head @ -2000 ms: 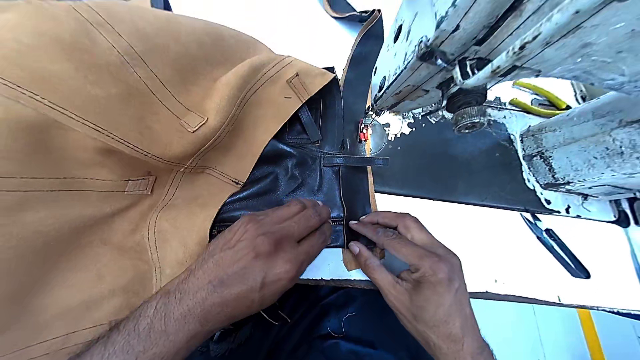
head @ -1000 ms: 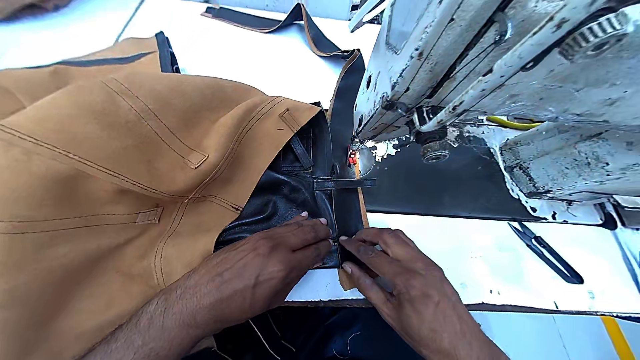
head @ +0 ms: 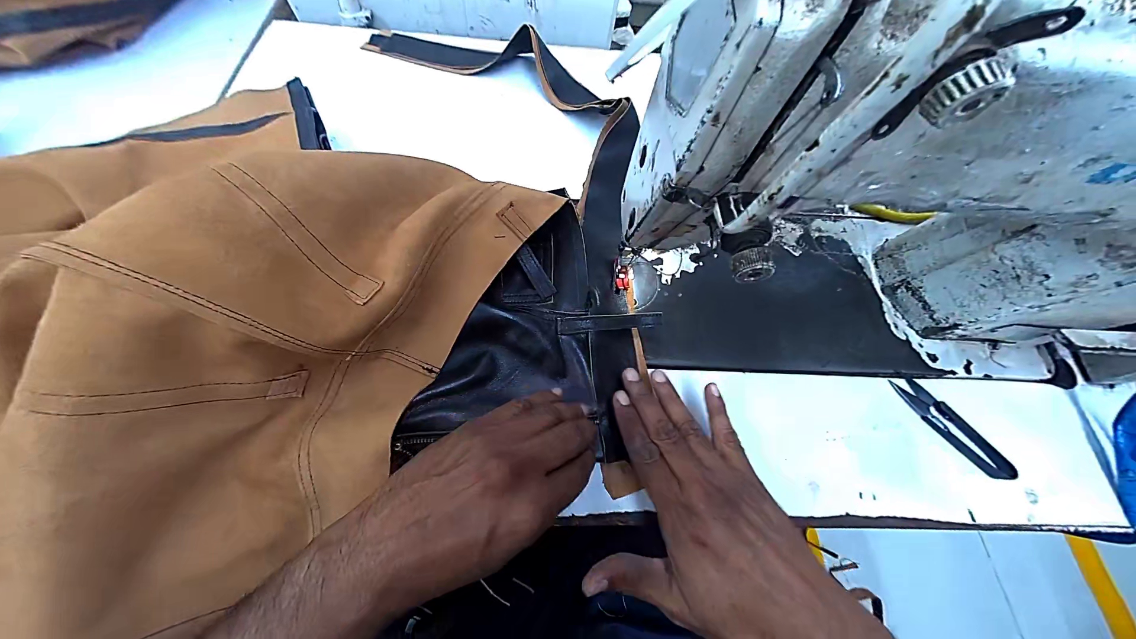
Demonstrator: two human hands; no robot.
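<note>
Under the presser foot (head: 624,277) of a sewing machine lies a long black leather strip (head: 612,191) with a tan underside. It runs along the edge of a leather garment (head: 222,328), tan suede on one side and black (head: 497,355) where it is folded back. A narrow black belt loop (head: 609,323) crosses the strip. My left hand (head: 510,479) rests on the black leather with curled fingertips at the seam by the strip; whether it pinches the leather is hidden. My right hand (head: 688,461) lies flat, fingers spread, fingertips on the strip's right edge.
The white machine head (head: 754,115) stands at the upper right, its dark bed (head: 772,311) below. Black thread snips (head: 954,428) lie on the white table (head: 799,444) at right. A yellow-handled tool (head: 892,213) shows behind the machine. More tan leather is at upper left.
My right hand has gone from bent fingers gripping at the strip's edge to lying flat with fingers spread. My left hand stays at the seam. The view has shifted somewhat.
</note>
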